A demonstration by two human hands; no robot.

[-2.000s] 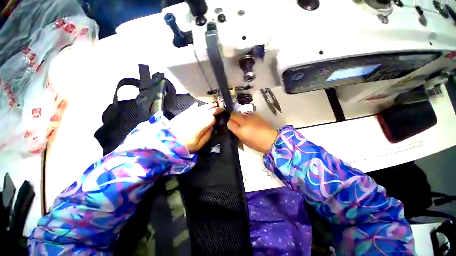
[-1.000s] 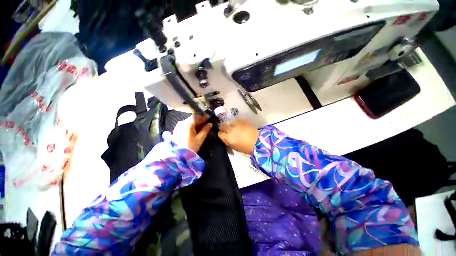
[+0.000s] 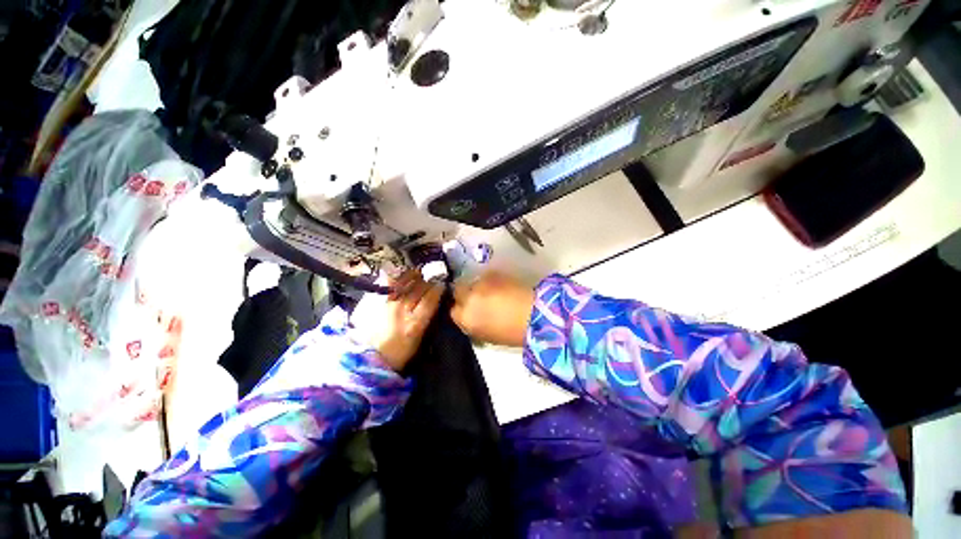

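The black mesh backpack back panel (image 3: pixel 437 432) runs from the sewing machine's needle area down over my lap, with another dark part of it (image 3: pixel 256 335) left of my left sleeve. My left hand (image 3: pixel 409 318) holds the panel's upper edge just below the presser foot (image 3: pixel 395 256). My right hand (image 3: pixel 493 307) is beside it on the right, fingers bent in on the same edge. The fingertips and the edge between them are partly hidden. A small white piece (image 3: pixel 434 272) shows above my fingertips.
The white machine head (image 3: pixel 495 95) with its lit control panel (image 3: pixel 585 153) spans the top. Thread snips (image 3: pixel 524 234) lie right of the needle. A dark phone (image 3: pixel 846 181) lies at the right. A plastic bag with red printing (image 3: pixel 100 284) lies at the left. A purple apron (image 3: pixel 601 468) is below.
The view has turned and shifted, so the machine head appears larger and more tilted. Both hands remain at the panel edge by the needle. The small white piece now shows above the fingertips.
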